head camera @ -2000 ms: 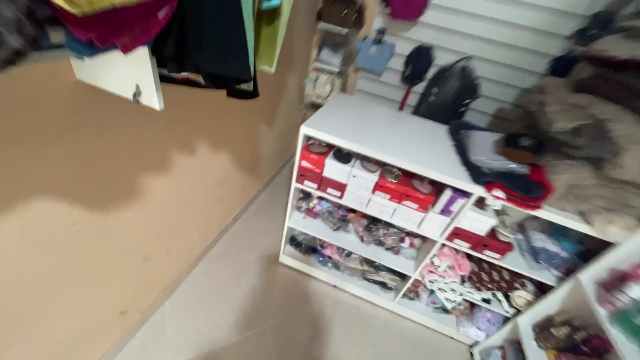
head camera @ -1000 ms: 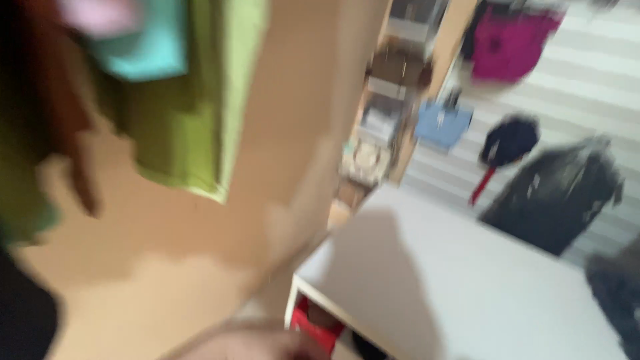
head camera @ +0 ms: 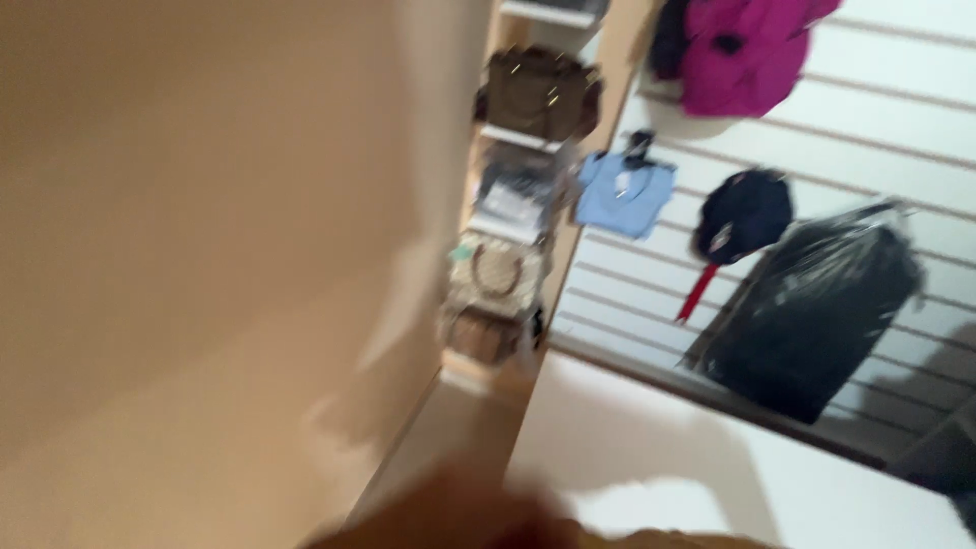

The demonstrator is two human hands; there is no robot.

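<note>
A strongly blurred brown and dark red shape (head camera: 473,507) rises from the bottom edge, near the white cabinet top (head camera: 648,450). It may be a hand, but neither its side nor anything held can be made out. No clear outline of my left hand or my right hand shows. Beyond the cabinet, a light blue garment on a black hanger (head camera: 625,194), a dark cap (head camera: 743,217) with a red strip and a dark item in clear plastic (head camera: 816,313) are against white slatwall.
A tan wall (head camera: 206,267) fills the left side. Beside it, narrow shelves hold a brown handbag (head camera: 537,95), a plastic-wrapped item (head camera: 511,202) and a cream bag with brown handles (head camera: 496,274). A magenta bag or garment (head camera: 751,57) hangs at the upper right.
The view has swung a lot, up and toward the slatwall. The hanging clothes at the upper left and the cabinet's shelves of boxes have left the frame.
</note>
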